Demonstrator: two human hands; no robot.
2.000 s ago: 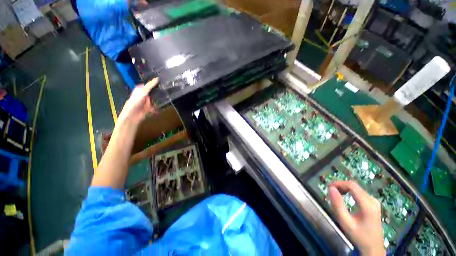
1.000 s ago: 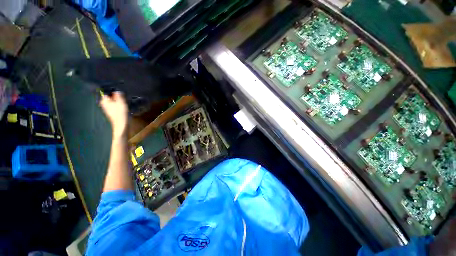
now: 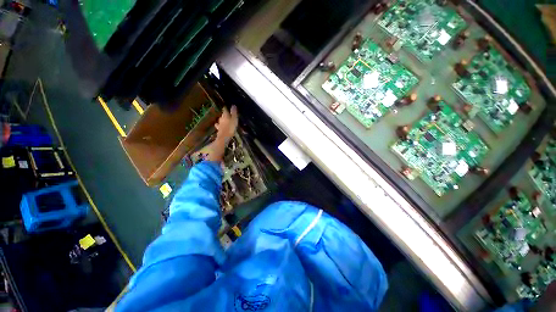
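Observation:
My left hand (image 3: 225,125) is small and blurred, over the pallets below the conveyor and by the cardboard box's right side. Its fingers point up; whether it holds something against the dark background is unclear. An empty pallet (image 3: 247,173) with brown, cluttered pockets lies under my forearm. On the conveyor, a solder pallet (image 3: 375,143) holds green circuit boards (image 3: 440,149), one in each of four pockets, with brown clamps around them. A dark, blurred bit of my right hand or sleeve (image 3: 521,306) shows at the bottom right edge.
The silver conveyor rail (image 3: 359,177) runs diagonally beside my body. Stacked black trays (image 3: 164,52) stand at upper left, with a green panel (image 3: 110,21) nearby. The open cardboard box (image 3: 155,146) has green pieces inside. A blue crate (image 3: 52,207) is at far left. Another loaded pallet is at lower right.
My left hand has moved right, from left of the box to beside the conveyor. The black tray it held is no longer distinguishable in it. The view has shifted closer to the loaded pallet.

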